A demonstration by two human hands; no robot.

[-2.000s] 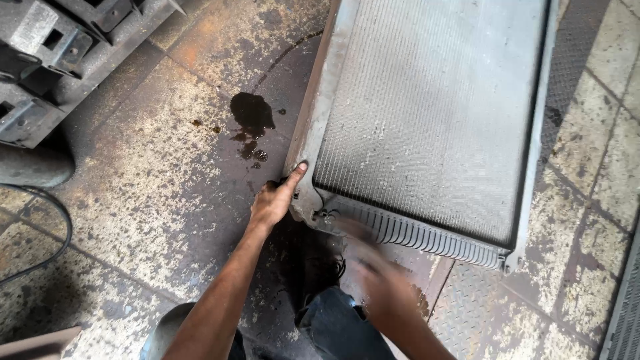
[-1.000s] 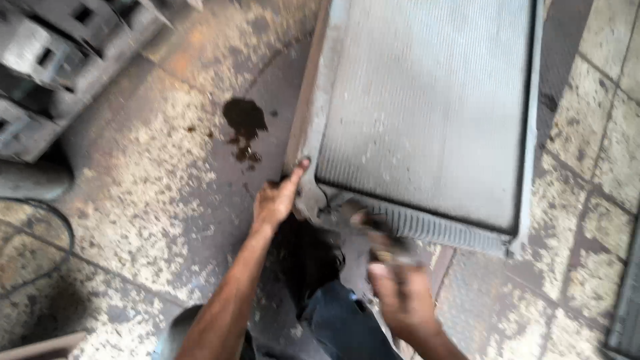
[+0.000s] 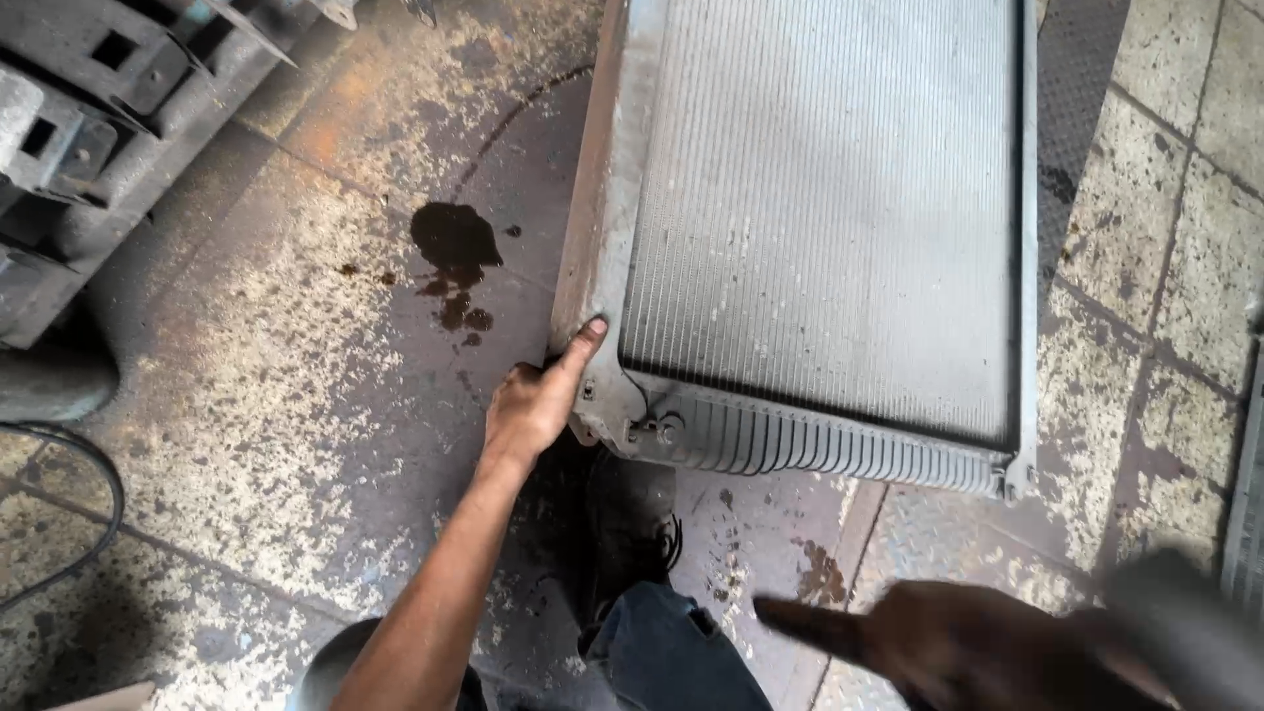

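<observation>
A large grey metal radiator with a finned core stands up from the floor, its ribbed end tank toward me. My left hand grips its near left corner, thumb on the frame and fingers around the brown side. At the lower right, apart from the radiator, is my right hand, dark and badly blurred. A narrow dark shape points left from it, and a blurred grey shape lies at its right; whether the hand holds something cannot be told.
Grey metal brackets on a frame stand at the upper left, above a rounded metal part and a black cable. Dark liquid is spilled on the worn tiled floor. My shoe is below the radiator's near corner.
My right hand has moved from beside the radiator's ribbed end to the lower right. One second ago a blurred brownish object showed in it. My left hand stays at the corner.
</observation>
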